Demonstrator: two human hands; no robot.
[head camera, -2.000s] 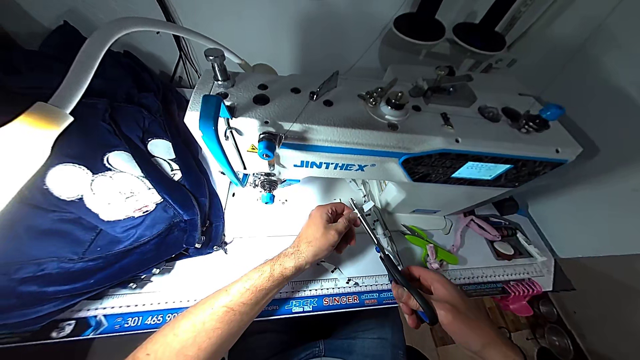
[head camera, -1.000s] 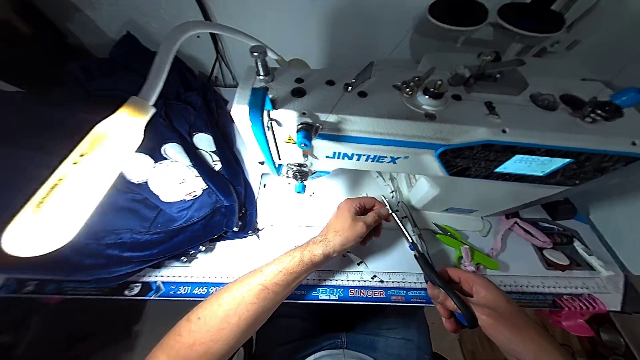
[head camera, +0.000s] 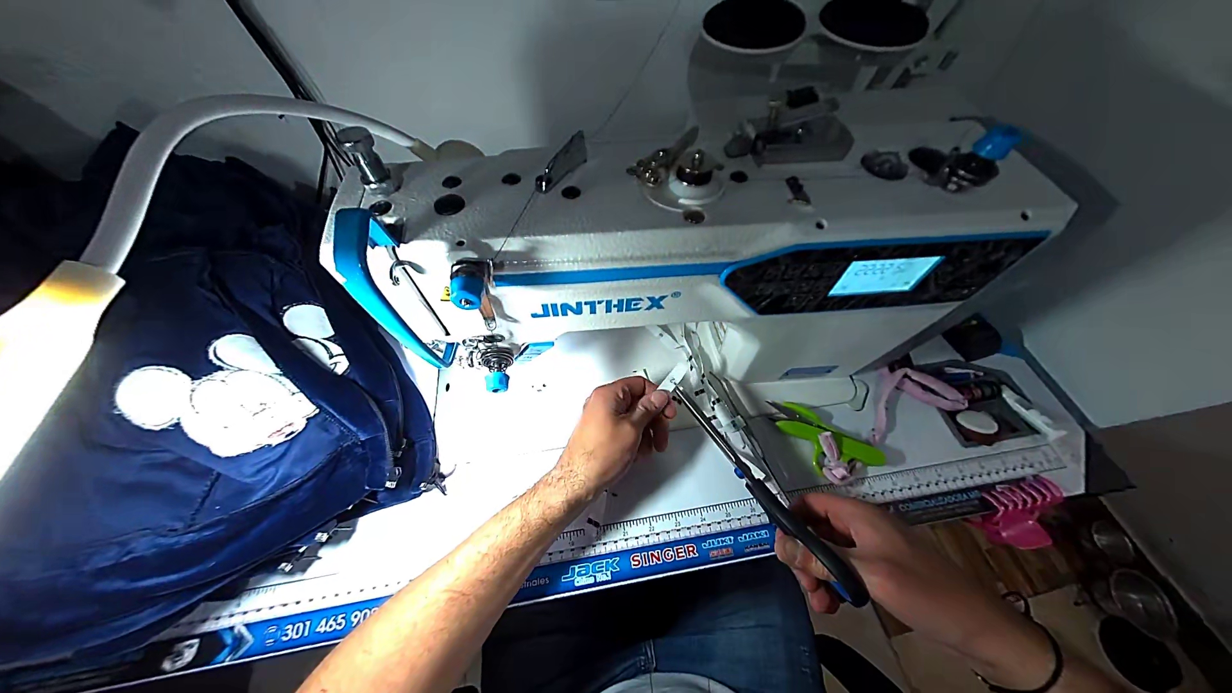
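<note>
My left hand (head camera: 624, 428) pinches a small white strip (head camera: 676, 377) between thumb and fingers, in front of the sewing machine (head camera: 616, 269). My right hand (head camera: 847, 544) grips the dark handles of long-bladed scissors (head camera: 731, 452), whose tips point up and left to the strip near my left fingertips. Whether the blades touch the strip cannot be told. More white strips (head camera: 707, 351) with dark marks lie in a bundle under the machine's arm, partly behind the scissors. Small dark scraps lie on the table just below my left hand.
Navy fabric (head camera: 221, 385) with white mouse-shaped patches covers the table's left side, beneath a lit lamp (head camera: 58, 337). To the right lie green-handled snips (head camera: 833, 443), a pink strap (head camera: 914, 390) and a small tray (head camera: 991, 414). A ruler strip (head camera: 674, 525) runs along the front edge; a pink claw clip (head camera: 1020, 510) is beside it.
Both hands stay in much the same place at the machine, the left on a white piece and the right on the scissors. The view has shifted somewhat between frames.
</note>
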